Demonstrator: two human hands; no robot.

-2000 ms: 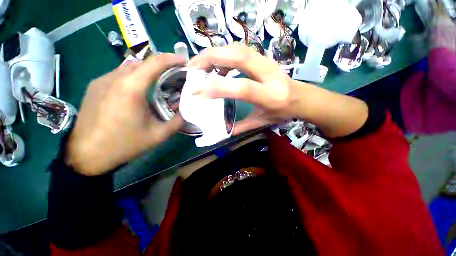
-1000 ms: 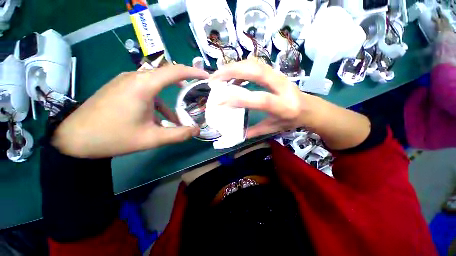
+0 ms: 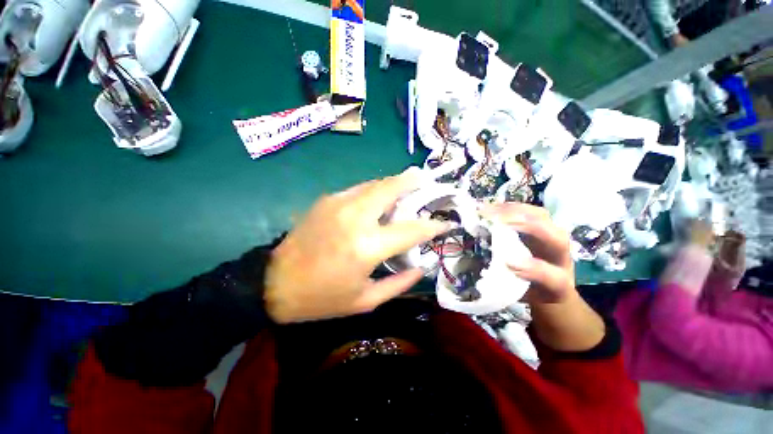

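A white camera ball housing stands open, held between both hands over the bench's front edge. Its rear half shell (image 3: 500,284) faces up with a dark circuit board and thin red and black wires inside. My left hand (image 3: 347,246) holds the ball from the left, a finger reaching over its opening. My right hand (image 3: 542,250) grips the shell's right side. The far side of the ball is hidden by my fingers.
A row of open white camera units (image 3: 500,127) stands behind and right. An adhesive tube (image 3: 284,127) and its box (image 3: 347,63) lie ahead. Open units (image 3: 136,38) stand at left. A neighbour's pink sleeve (image 3: 703,318) is at right. White housings lie below the bench edge.
The view has turned, with the tube now showing. The ball is now spread open, its inside facing up, where before the shell's outside mostly showed.
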